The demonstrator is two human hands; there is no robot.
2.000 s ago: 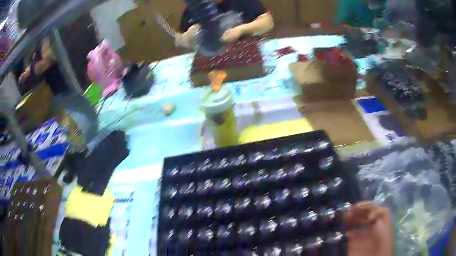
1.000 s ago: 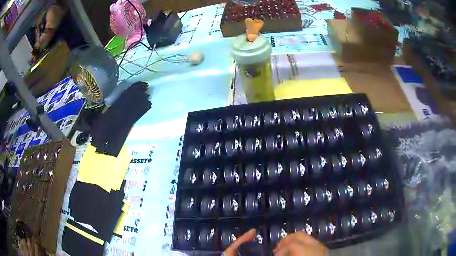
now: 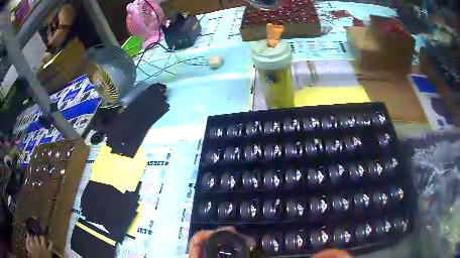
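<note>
A round black part (image 3: 225, 245) is held up at the bottom edge, over the near left corner of the black divided tray (image 3: 202, 166). My left hand (image 3: 203, 243) has its fingers around this part. My right hand (image 3: 330, 254) shows only as a small blurred strip at the bottom edge, right of the part; its fingers and anything in them are hidden. The tray holds rows of glossy round black parts standing on edge. One slot in its second row from the back, toward the right, has no part. The front left slots are covered by my left hand and the held part.
Black sheets (image 3: 103, 204) and yellow sheets (image 3: 116, 169) lie left of the tray. A lidded cup (image 3: 275, 83) stands behind it. Clear plastic bags (image 3: 439, 186) lie right. Another person's hand (image 3: 38, 247) is at the brown partition box (image 3: 75, 186). A grey fan (image 3: 108, 75) stands upper left.
The view has tilted down since the first frame. My left hand now holds a round black part up near the camera. My right hand has moved lower, mostly out of the picture.
</note>
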